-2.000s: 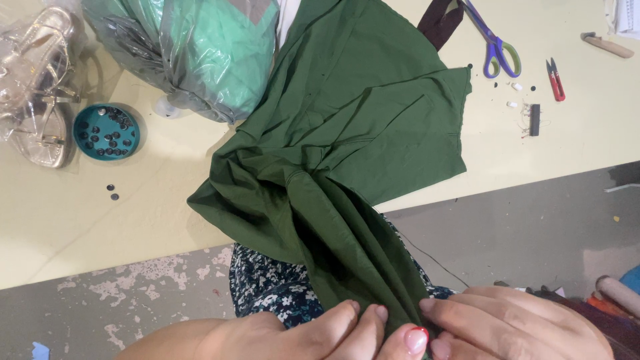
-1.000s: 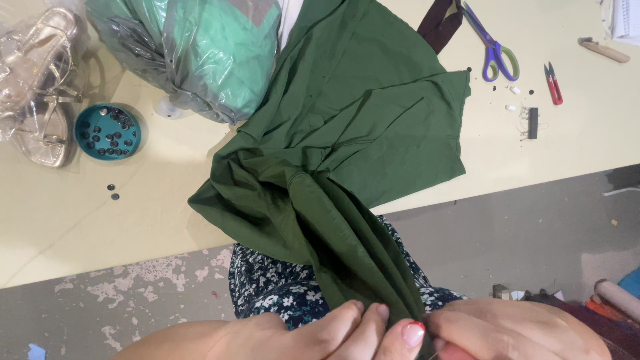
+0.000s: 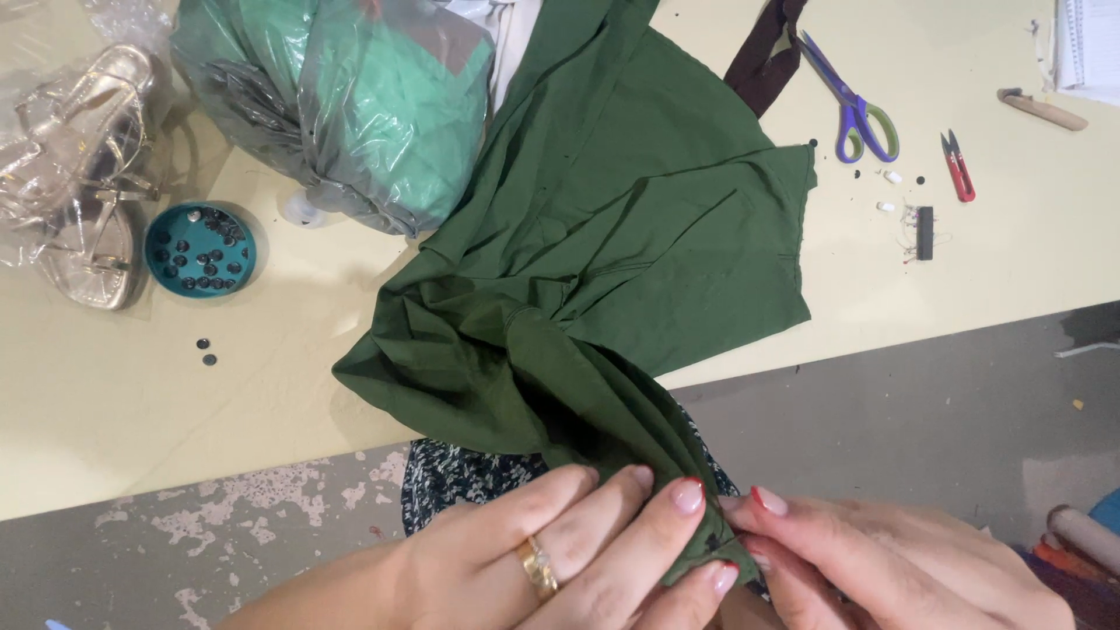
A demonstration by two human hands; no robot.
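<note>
A dark green fabric garment [image 3: 647, 184] lies over the table edge and hangs down onto a floral-patterned cloth [image 3: 468, 481] at the lap. My left hand [image 3: 560, 551], with a gold ring, grips the fabric's lower end between thumb and fingers. Close on its right, my right hand [image 3: 857, 551] pinches at the same edge, thumb and forefinger nearly together; a fine dark thread seems to run there, and whether they hold a needle cannot be told. A small dark spot, possibly a button [image 3: 713, 542], shows on the fabric between the hands.
On the pale table [image 3: 289, 394] are a teal dish [image 3: 157, 262] of black buttons, bagged gold sandals [image 3: 96, 271], a plastic bag [image 3: 376, 114] of green cloth, purple scissors [image 3: 853, 122], red thread snips [image 3: 961, 175], a dark block with pins [image 3: 925, 234] and a wooden-handled tool [image 3: 1046, 109]. Fabric rolls [image 3: 1085, 538] stand lower right.
My right hand has shifted slightly about the fabric edge, and its fingertips now show close to the cloth. The left fingers have spread a little. The garment on the table has stayed put.
</note>
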